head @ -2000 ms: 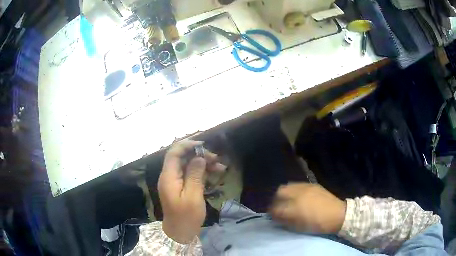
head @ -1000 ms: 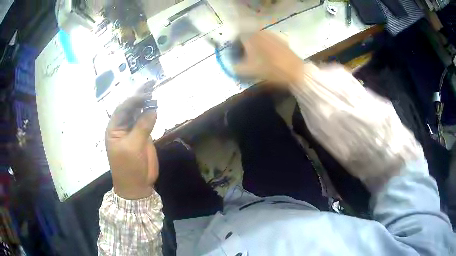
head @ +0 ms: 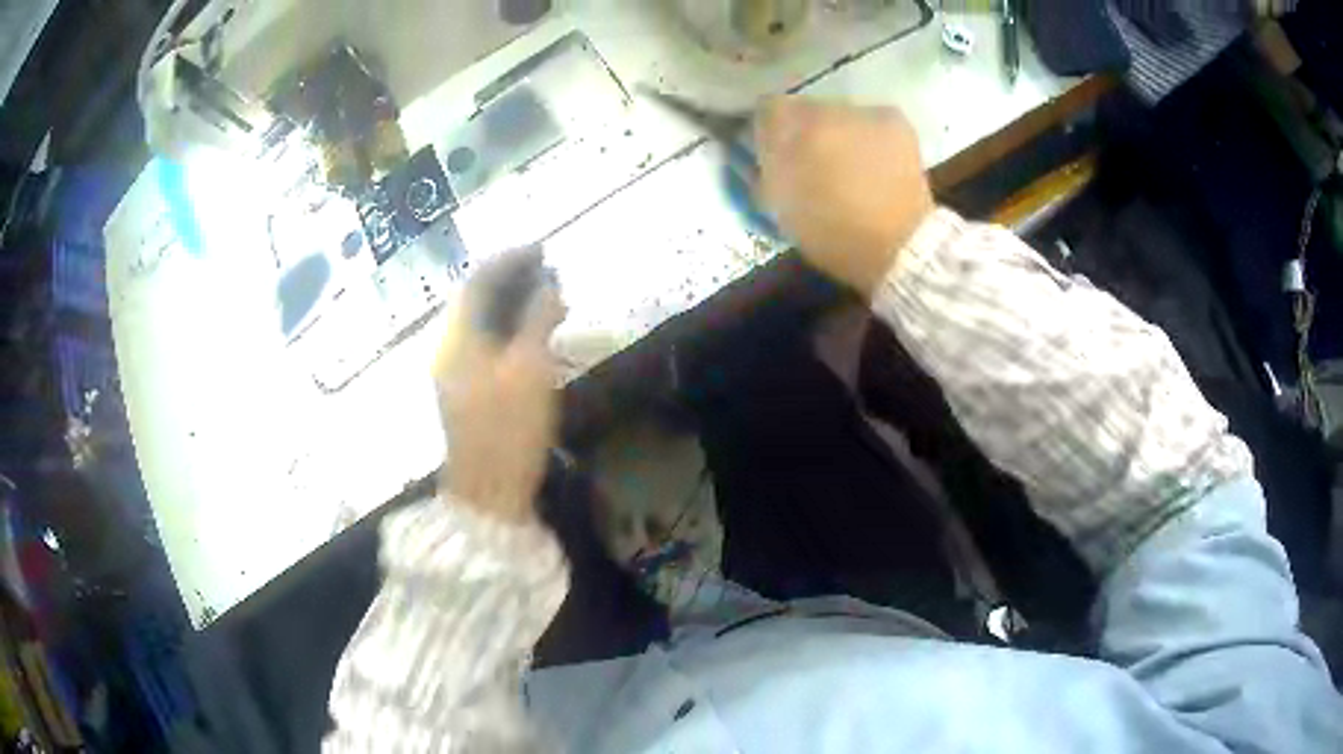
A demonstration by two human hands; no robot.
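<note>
My left hand [head: 501,383] is blurred above the table's front edge, its fingers pinched together. A small metal piece, apparently a bobbin, showed in this pinch earlier; now blur hides most of it. My right hand [head: 847,184] is closed on the blue-handled scissors [head: 741,189], whose dark blades point left over the table. The hand covers most of the handles. The rotary hooks [head: 423,198] lie exposed in the bed opening, up and left of my left hand. The needle and presser foot area [head: 302,155] is washed out by bright light.
The white sewing table [head: 221,486] has its front edge running diagonally below my hands. A flat metal slide plate [head: 516,125] lies on the bed. The machine head crosses the top. Dark cloth [head: 1083,37] lies at the right end. A yellow object [head: 1049,196] is under the right table edge.
My right hand has risen from my lap to the table and taken hold of the scissors. My left hand has moved up over the table edge, then slightly right. The view has shifted.
</note>
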